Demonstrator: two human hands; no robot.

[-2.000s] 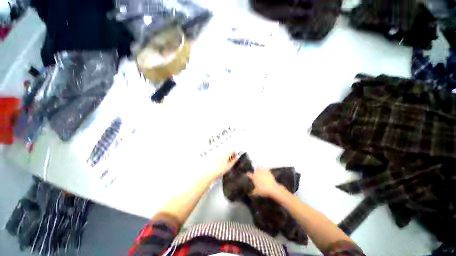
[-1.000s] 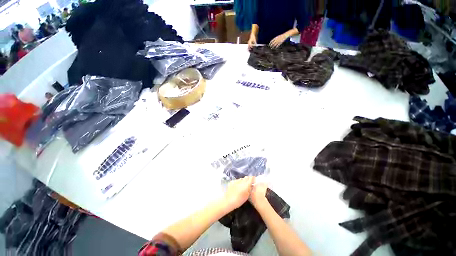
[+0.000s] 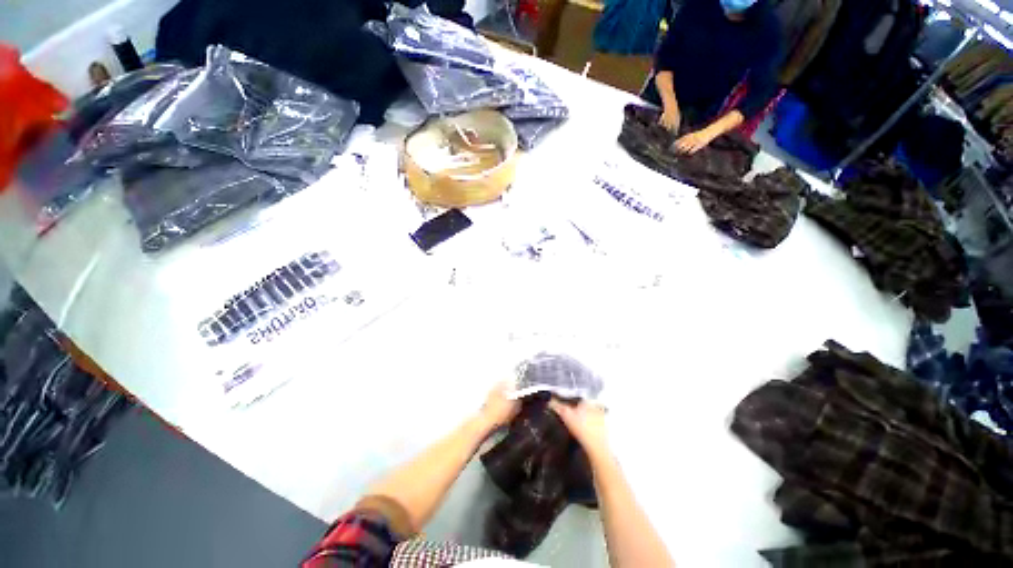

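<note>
A dark brown plaid garment (image 3: 533,460) lies bunched at the table's near edge in front of me. Its far end is inside the mouth of a clear polybag (image 3: 559,375), where the cloth looks grey through the plastic. My left hand (image 3: 502,406) holds the left side of the bag mouth and cloth. My right hand (image 3: 581,418) holds the right side. The near part of the garment hangs out of the bag toward me. The fingertips are partly hidden by cloth and plastic.
Printed polybags (image 3: 278,311) lie at left. A tan ring (image 3: 460,161) and black phone (image 3: 441,230) are beyond. Bagged garments (image 3: 222,144) are at upper left, a plaid heap (image 3: 889,455) at right. A person (image 3: 716,67) opposite handles a plaid garment (image 3: 694,155).
The view has tilted and turned. My hands were close together on the bagged end; now they are apart at the two sides of the bag mouth.
</note>
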